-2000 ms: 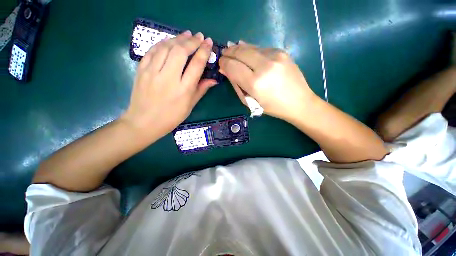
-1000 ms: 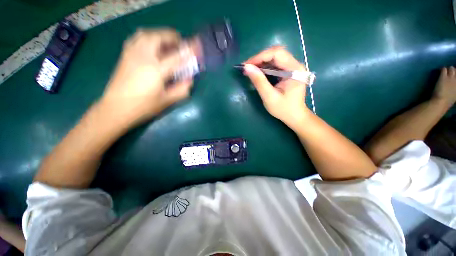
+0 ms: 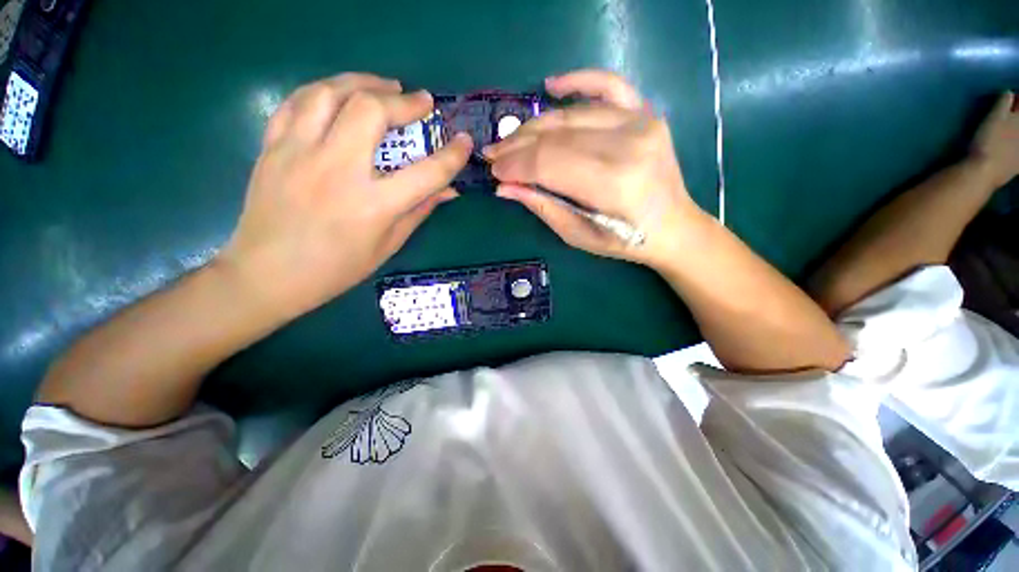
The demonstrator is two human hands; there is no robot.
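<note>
A dark phone housing lies level in front of me, with a white dotted panel at its left end and a round white disc near its right end. My left hand grips its left part, thumb near the middle. My right hand is at its right part and holds a thin pointed tool with a whitish wrapped rear end; the tip is hidden at the fingers over the housing. A second housing lies nearer to me on the green worktop, untouched, disc at right.
Another dark housing lies at the upper left, cut by the picture's edge. A white line crosses the worktop to the right. Another person's arm rests at the far right, beside bins at the lower right.
Since one second ago, the blurred housing in my left hand has come to rest between both hands. My right hand and tool have moved left onto it. The view has shifted slightly.
</note>
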